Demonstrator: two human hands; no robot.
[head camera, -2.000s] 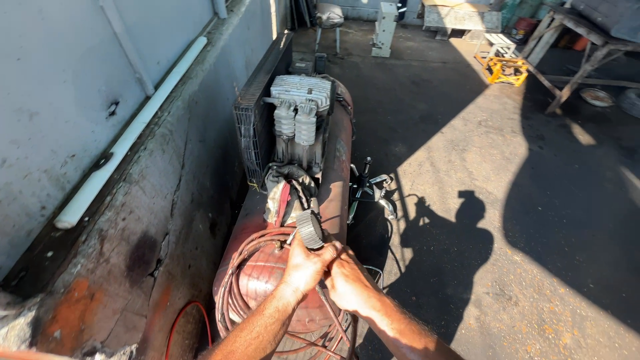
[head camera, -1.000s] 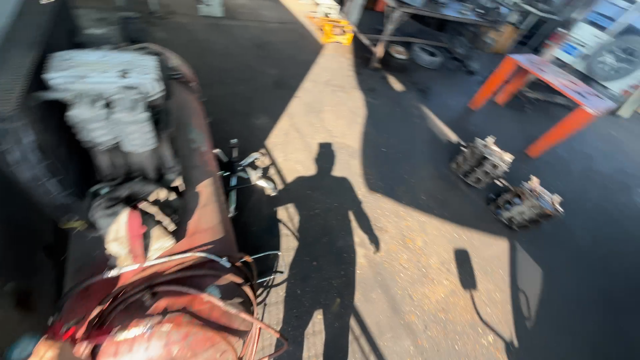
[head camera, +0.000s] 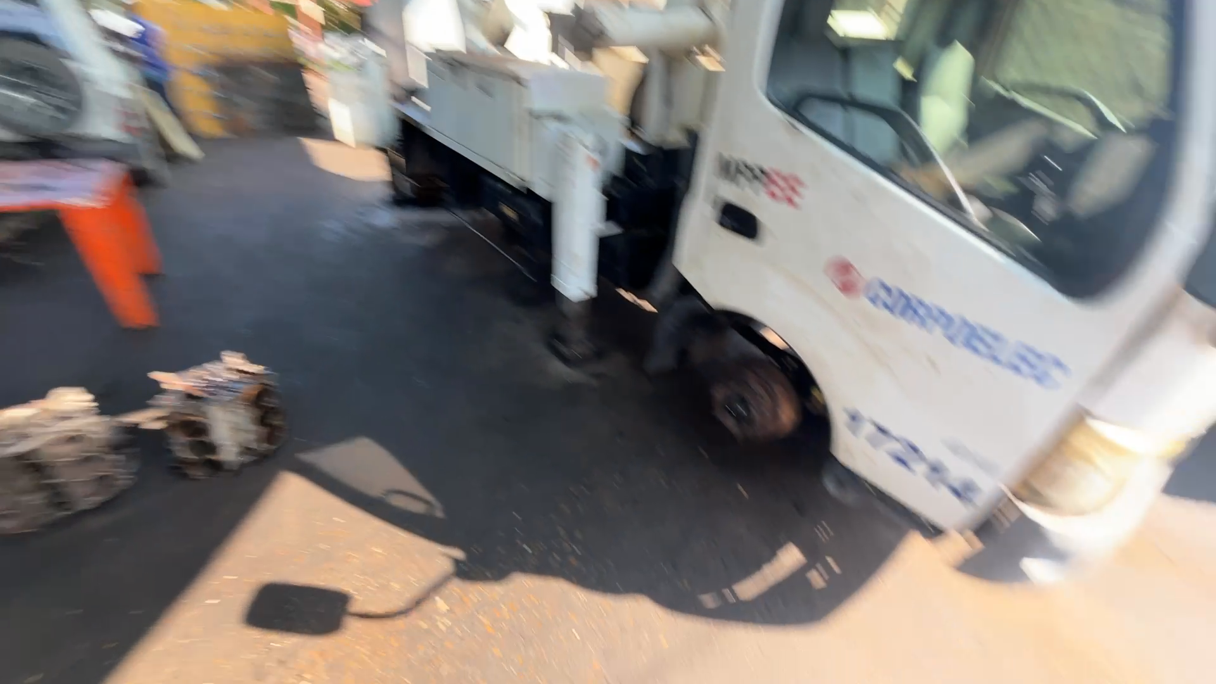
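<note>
Neither my left hand nor my right hand shows in the head view, which is blurred. A white truck cab (head camera: 912, 313) with writing on its door stands at the right. At its front wheel arch a bare wheel hub (head camera: 755, 399) shows without a tire. Behind the cab a white stabilizer leg (head camera: 576, 214) reaches down toward the floor. Two greasy metal assemblies, perhaps engine or transmission parts, lie at the left: one (head camera: 223, 415) nearer the truck, the other (head camera: 62, 461) at the frame's edge.
An orange metal table (head camera: 114, 237) stands at the upper left, with a light vehicle (head camera: 66, 85) behind it. A yellow wall or panel (head camera: 218, 57) is farther back. The shadow of a mirror (head camera: 299, 608) falls on the sunlit floor.
The view has swung far to the right, from the air compressor to the truck. Both hands were together at a round ribbed part over the compressor two seconds ago; they are now out of view.
</note>
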